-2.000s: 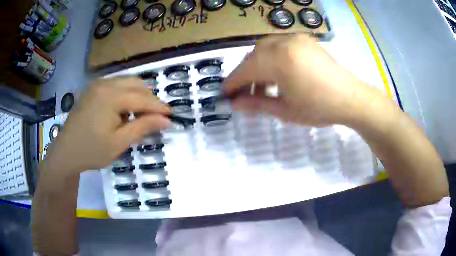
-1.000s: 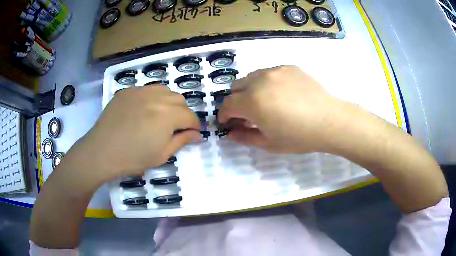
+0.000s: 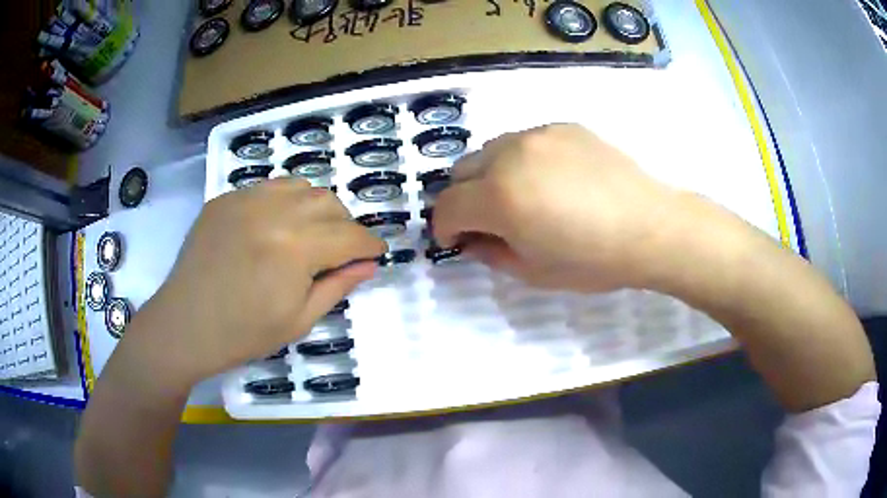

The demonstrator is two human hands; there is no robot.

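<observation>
A white slotted tray [image 3: 418, 384] lies nearest me, with black-rimmed round parts on edge in its left columns. My left hand [image 3: 277, 277] is over these columns, thumb and index fingertips closed at the left end of a round part [image 3: 397, 257]. My right hand [image 3: 545, 209] is over the fourth column, fingertips down on another round part [image 3: 443, 251]. The right fingers partly hide this part and the ones above it. My left hand covers several parts in the first two columns.
Beyond the tray is a brown cardboard sheet [image 3: 263, 76] with handwriting and round parts face-up. Several loose round parts [image 3: 109, 250] lie at left. Pens in cups [image 3: 73, 102] stand at upper left. A white gridded panel [image 3: 24, 302] is at the far left. Yellow and blue tape marks the table edge.
Both hands have come down from the upper slots to the lower parts of the third and fourth columns. More parts show in these columns. Since one second ago the hands have barely moved.
</observation>
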